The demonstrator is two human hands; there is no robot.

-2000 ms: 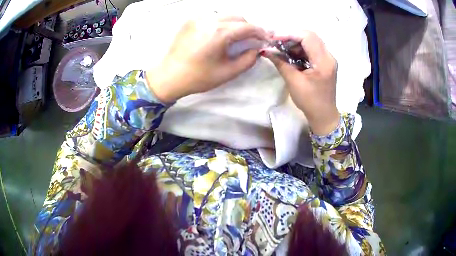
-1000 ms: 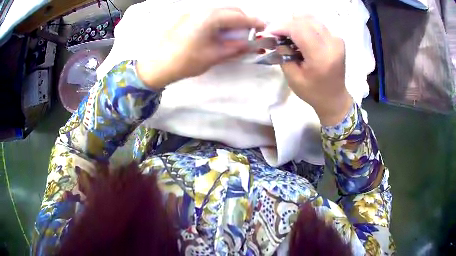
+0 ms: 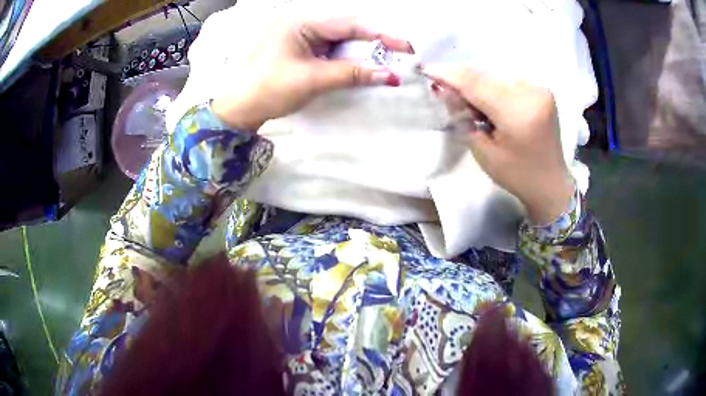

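A white cloth (image 3: pixel 348 155) fills my lap and reaches up past both hands. My left hand (image 3: pixel 310 69) pinches a small shiny, pale piece (image 3: pixel 379 52) between thumb and fingers, over the cloth; what it is cannot be made out. My right hand (image 3: pixel 495 116) is just to its right, with thumb and forefinger pinched near the piece. Metal snips (image 3: pixel 481 124) show partly in my right palm, mostly hidden by the fingers. No needle can be made out.
A pink translucent tub (image 3: pixel 128 139) stands at the left. Behind it is a tray of dark, light-topped round pieces (image 3: pixel 159 58). Dark boxes (image 3: pixel 77 139) are at the far left. A blue-edged, lined bin (image 3: pixel 646 85) stands at the right on a green floor (image 3: pixel 642 232).
My right hand has moved right and slightly down, its snips now deeper in the palm and less visible. My left hand has opened somewhat, showing the small shiny piece. The view has shifted slightly.
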